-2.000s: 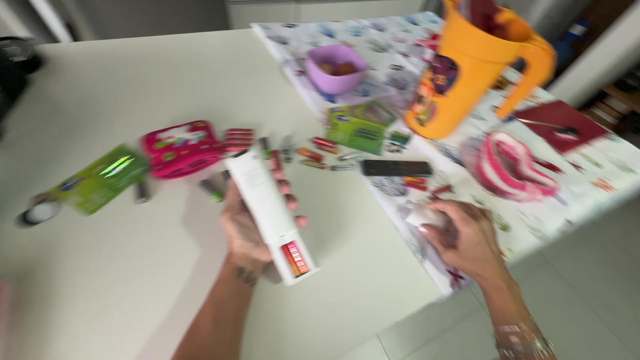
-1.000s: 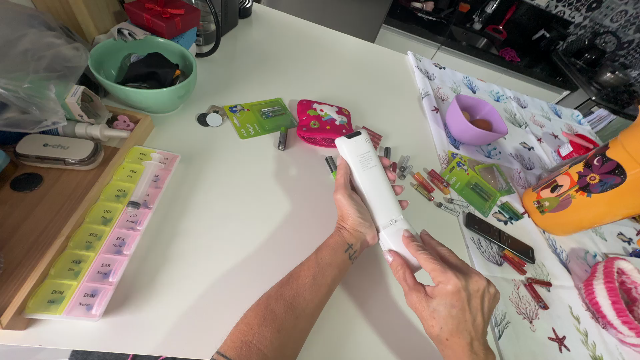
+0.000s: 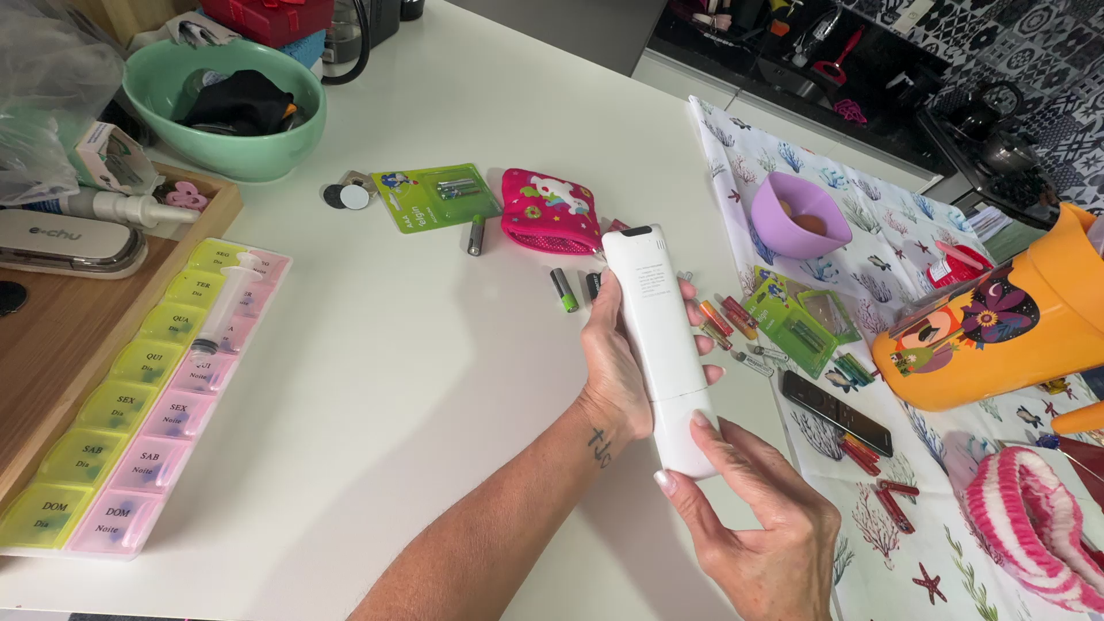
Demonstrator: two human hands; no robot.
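Observation:
A white plastic remote control point(image 3: 662, 328) lies back side up in my left hand point(image 3: 617, 362), whose fingers wrap around it. My right hand point(image 3: 759, 517) pinches the lower end of the remote, at its battery cover point(image 3: 686, 435), between thumb and fingers. The cover sits on the body with a thin seam showing. Beyond the remote are a pink zip pouch point(image 3: 550, 211), a green battery blister pack point(image 3: 438, 198) and loose batteries point(image 3: 564, 290). Right of my hands, several red and orange batteries point(image 3: 729, 316) lie near another opened green pack point(image 3: 802, 332) and a black remote point(image 3: 837, 412).
At left stand a weekly pill organizer point(image 3: 147, 405) with a syringe point(image 3: 226, 302) on it, a wooden tray point(image 3: 95, 362) and a green bowl point(image 3: 228, 147). On the patterned cloth at right are a purple bowl point(image 3: 798, 216), an orange pitcher point(image 3: 1000, 319) and a pink-and-white headband point(image 3: 1022, 517).
Two seconds ago my right hand was apart from the remote, over the cloth, holding something white. It has come to the remote's lower end, where batteries showed before and the white cover now sits.

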